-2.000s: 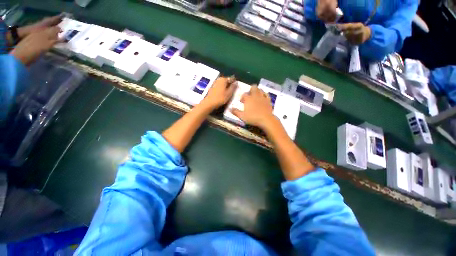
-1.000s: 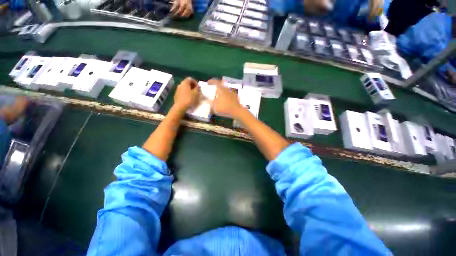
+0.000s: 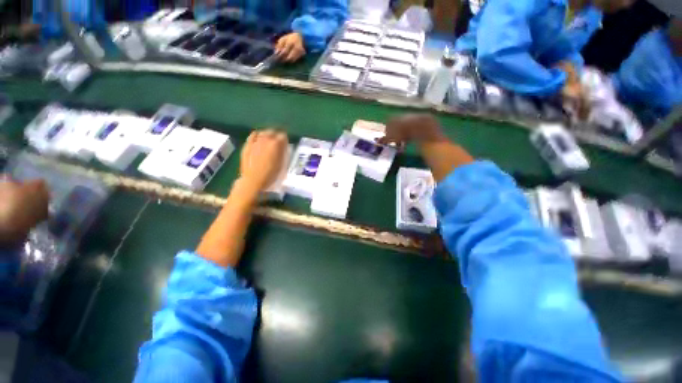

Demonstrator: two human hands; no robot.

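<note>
My left hand (image 3: 262, 158) is curled over the left side of a white box (image 3: 281, 178) on the green belt. Beside it lie a box with a dark purple picture (image 3: 308, 163) and a plain white insert (image 3: 334, 184). My right hand (image 3: 416, 130) is blurred, above the belt, at the right end of another picture box (image 3: 368, 146) and a cream-edged box behind it. Its fingertips are unclear. An open box (image 3: 416, 198) holding a white coiled accessory stands just right of these.
More white boxes (image 3: 187, 157) lie along the belt to the left and right. A chipped edge rail (image 3: 329, 224) borders the dark green bench (image 3: 351, 299). Across the belt are phone trays (image 3: 370, 56), a small bottle (image 3: 441, 77) and people in blue sleeves. Another hand (image 3: 22, 206) is at far left.
My right hand has left the white box between my hands and moved right and farther across the belt. My left hand stays by that box. The view has shifted.
</note>
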